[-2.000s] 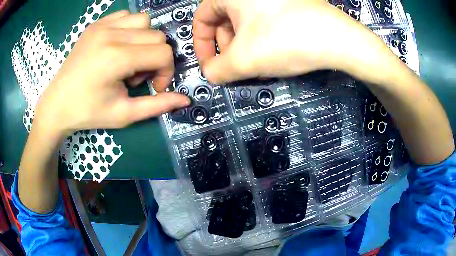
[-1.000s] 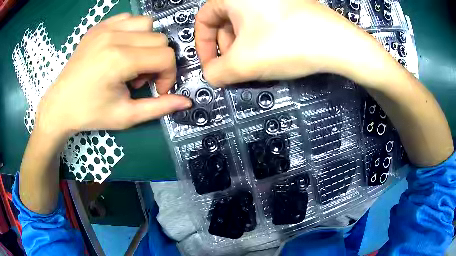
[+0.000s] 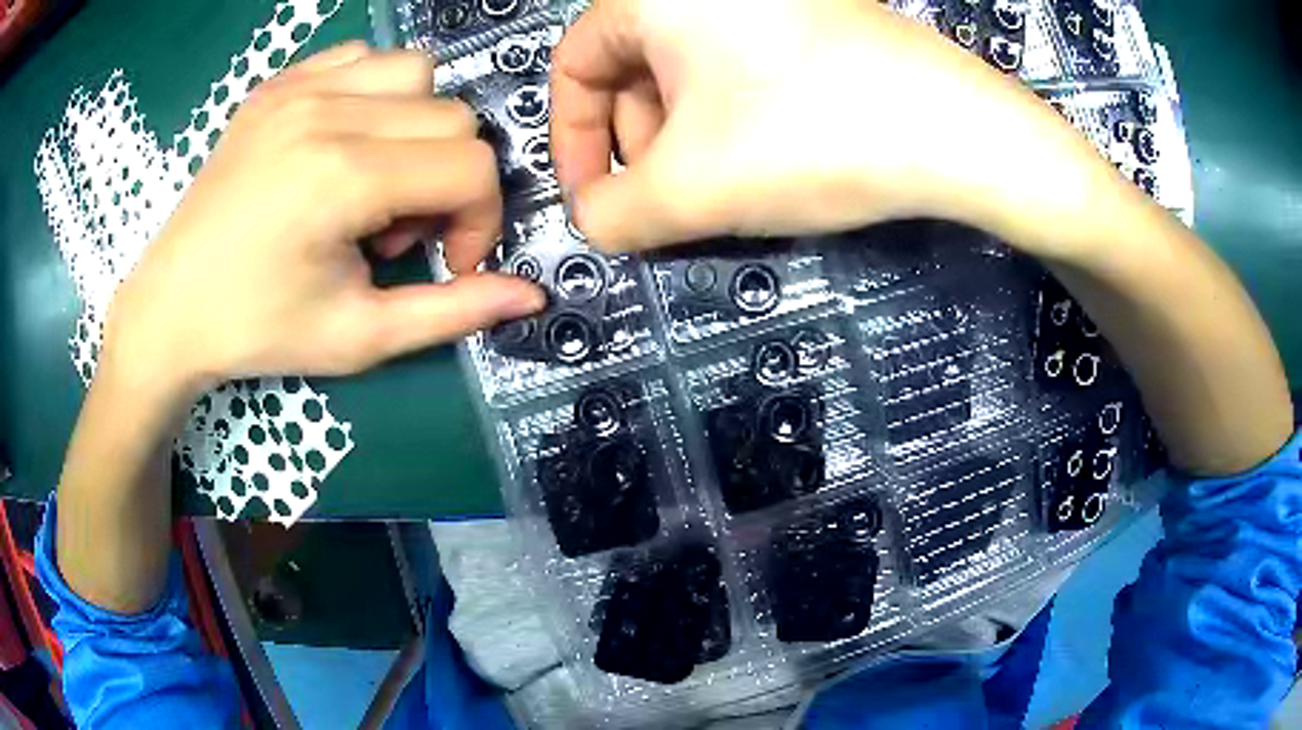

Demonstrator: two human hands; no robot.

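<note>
A clear ribbed tray point(image 3: 671, 414) lies in front of me, its pockets holding black lens covers. My left hand point(image 3: 314, 228), bare, is at the tray's left edge; its thumb and bent index finger are at the left edge of a black lens cover point(image 3: 571, 307) with silver rings. My right hand point(image 3: 714, 129), bare, is just above that cover, thumb and index fingertips close together. Anything pinched there is too small or hidden to tell. Stacked black covers point(image 3: 664, 613) fill near pockets. The right forearm hides part of the tray's far rows.
White perforated strips point(image 3: 279, 449) lie at left on the dark green bench top point(image 3: 407, 442), partly under my left hand and wrist. The tray overhangs the near bench edge above my lap. A red edge shows at the upper left, and red rack parts at the lower left.
My right hand has shifted very slightly at the fingertips. The left hand and the tray are nearly unchanged.
</note>
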